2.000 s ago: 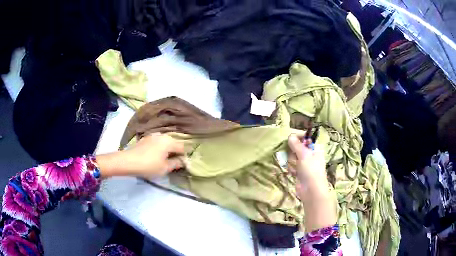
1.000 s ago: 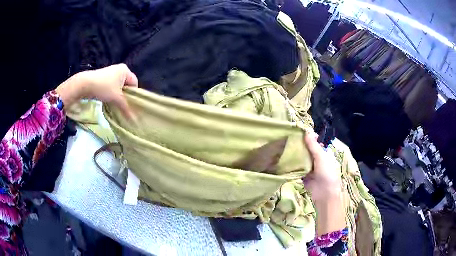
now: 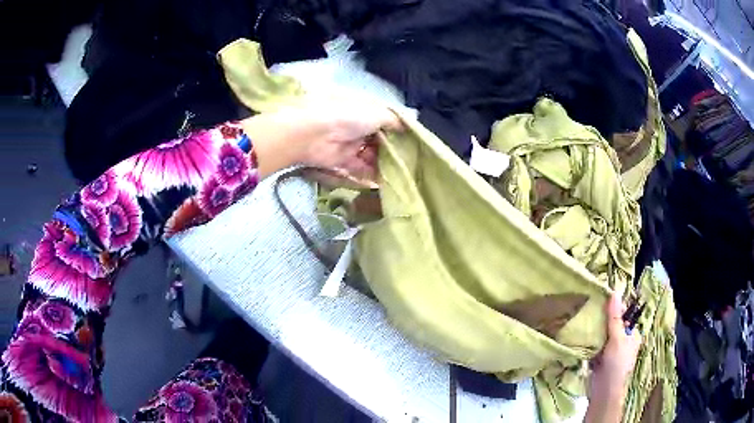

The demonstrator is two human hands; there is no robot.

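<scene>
A yellow-green garment [image 3: 463,273] is stretched open between my two hands above the table, with a brown patch [image 3: 541,312] inside its opening. My left hand [image 3: 351,149] grips its upper left edge. My right hand [image 3: 616,359] pinches its edge at the lower right; a small dark tool [image 3: 632,316] shows at that hand, mostly hidden. A white label [image 3: 337,268] hangs at the garment's left side. A thin brown strap [image 3: 293,211] loops out beside it.
A twisted heap of green and brown garments [image 3: 570,182] lies at the right, with a white tag [image 3: 489,159] at its left. Black cloth [image 3: 496,58] covers the back. The white table [image 3: 248,248] has a curved front edge. A green piece [image 3: 252,74] lies at the upper left.
The green garment was lying over the table, then was spread open. Since then my left hand has moved right and my right hand down, so the opening slants. The view has shifted.
</scene>
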